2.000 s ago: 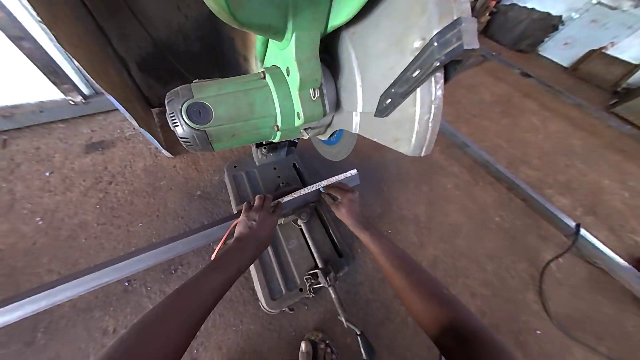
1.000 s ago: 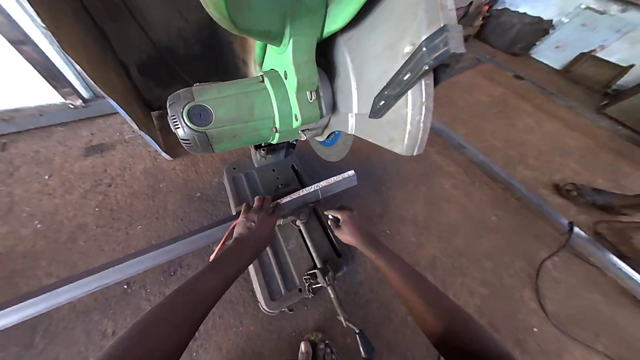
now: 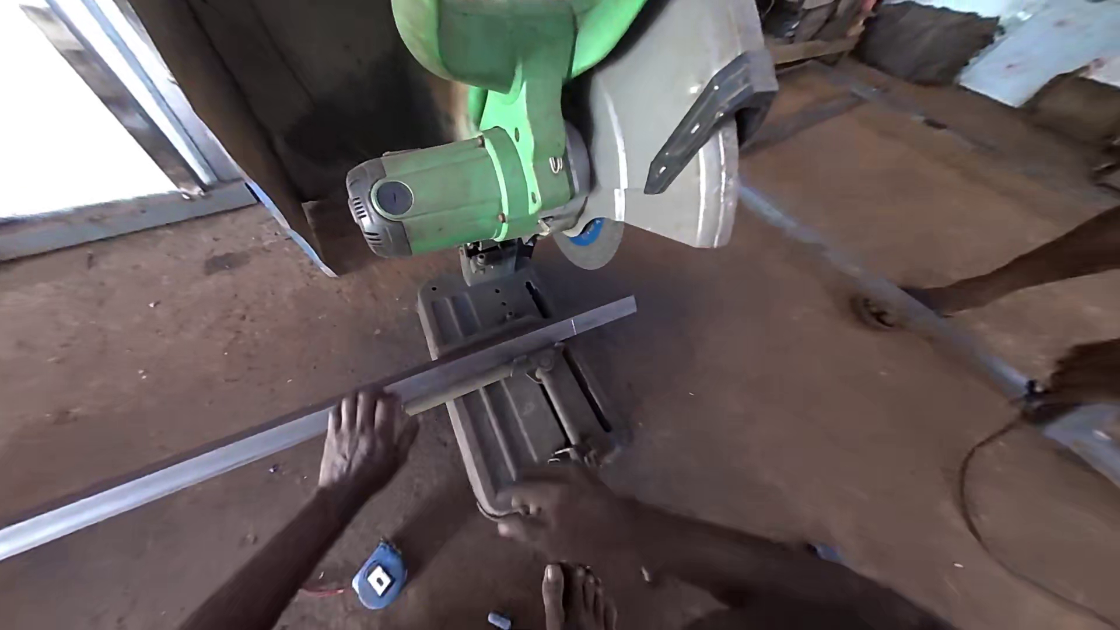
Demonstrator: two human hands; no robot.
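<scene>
A long grey metal bar [image 3: 490,359] lies slantwise across the base plate [image 3: 472,420] of a green chop saw [image 3: 464,188], with a thin pale mark near its right end. Its abrasive disc [image 3: 595,245] is raised behind the bar. My left hand [image 3: 363,437] rests on the bar just left of the base, fingers over its top. My right hand [image 3: 560,507], blurred, is at the near end of the base, over the clamp's screw handle; its grip is unclear. A blue tape measure [image 3: 380,575] lies on the floor below my left hand.
Another person's foot [image 3: 884,308] and hand [image 3: 1085,376] are at the right, by a long metal bar [image 3: 814,245] on the floor. A black cable [image 3: 967,490] curves near them. My bare foot [image 3: 577,599] is close to the base. A dark metal sheet [image 3: 236,114] stands behind the saw.
My left hand has moved left along the bar. My right hand has moved from near the bar's right end down to the near end of the base. Another person's limbs now reach in at the right.
</scene>
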